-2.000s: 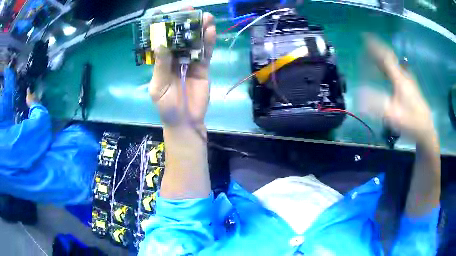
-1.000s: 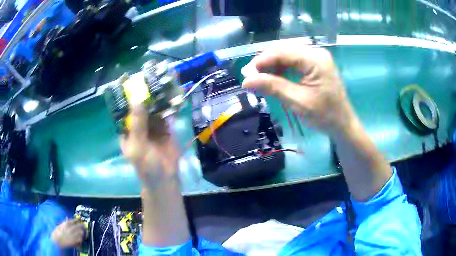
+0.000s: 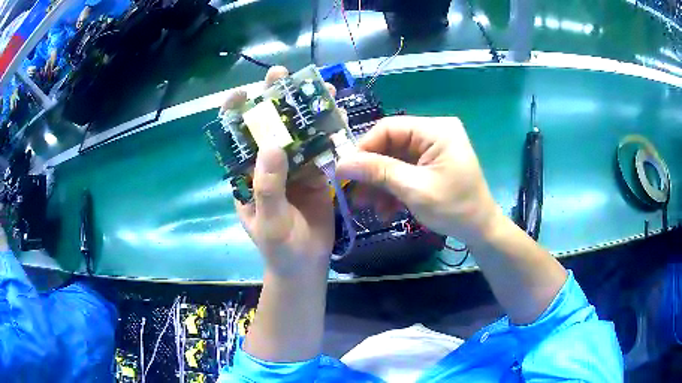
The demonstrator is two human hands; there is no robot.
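My left hand (image 3: 280,202) holds the power supply board (image 3: 303,112) up in front of the chassis, its yellow transformer side facing me, thumb on the front edge. A white-grey cable (image 3: 345,209) hangs in a loop from a white connector on the board's right edge. My right hand (image 3: 430,168) pinches at a small white connector (image 3: 344,142) at that same edge; I cannot tell whether it is plugged in. The black projector chassis (image 3: 396,250) lies on the bench behind, mostly hidden by my hands and the board.
An electric screwdriver (image 3: 532,183) stands at right, bit up. Tape rolls (image 3: 652,176) lie farther right. The blue bin (image 3: 336,75) is behind the chassis. Stock boards (image 3: 196,351) lie low left. A neighbour's blue sleeve (image 3: 60,329) is at the left edge. A pale rail (image 3: 583,66) runs behind.
Earlier my hands were apart. My right hand has come to the board's right edge, and the board has moved in front of the chassis. The view has also turned.
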